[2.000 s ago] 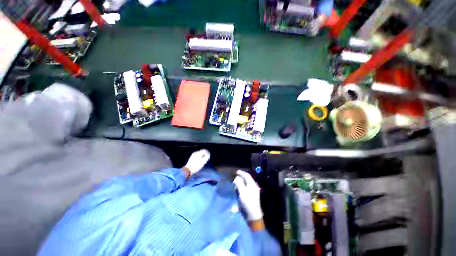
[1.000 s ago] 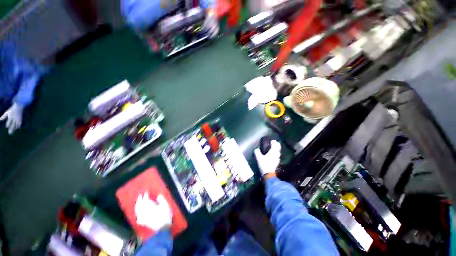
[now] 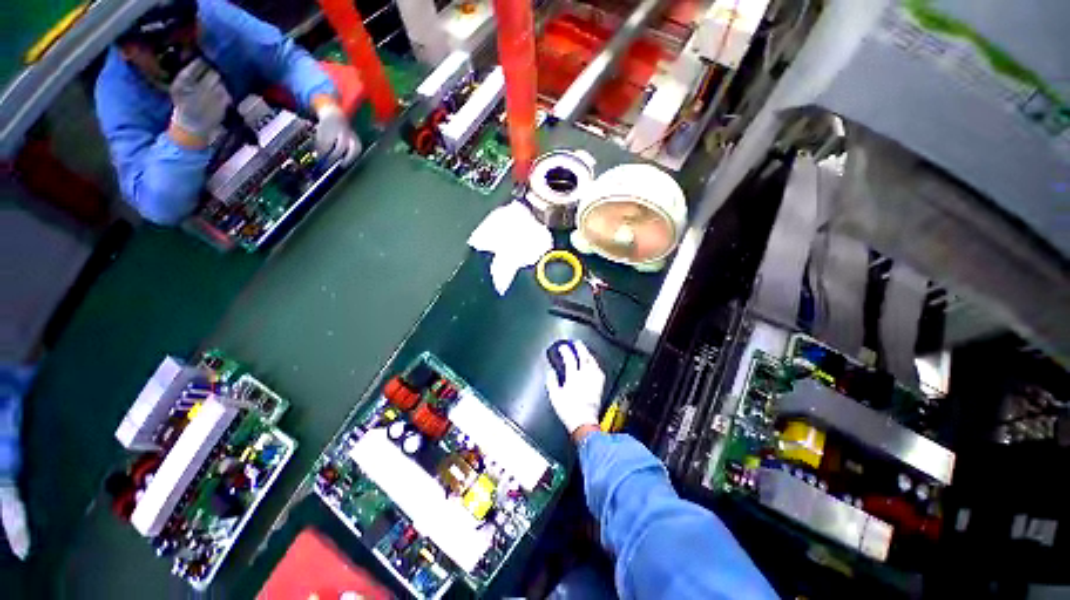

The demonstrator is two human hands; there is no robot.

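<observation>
My right hand (image 3: pixel 575 389), in a white glove, rests over a small dark rounded object (image 3: pixel 564 361), which looks like a computer mouse, on the green bench. A green power supply board (image 3: pixel 440 469) with long white heat sinks and red-orange coils lies to its left. Another board (image 3: pixel 831 440) sits in the black test fixture (image 3: pixel 690 404) to the right. The red foam pad (image 3: pixel 319 571) is cut off at the bottom edge. My left hand is not in view.
Another board (image 3: pixel 202 463) lies at the left. A person in blue (image 3: pixel 153 106) handles a board (image 3: pixel 268 176) across the bench. A white cloth (image 3: pixel 512 244), yellow tape roll (image 3: pixel 560 272), pliers (image 3: pixel 605 302) and pale green fan (image 3: pixel 631 218) lie beyond my right hand. Grey ribbon cables (image 3: pixel 833 252) run behind the fixture.
The view has turned toward the fan and fixture. My left hand, seen over the red pad a second ago, is out of the picture. My right hand remains on the dark object.
</observation>
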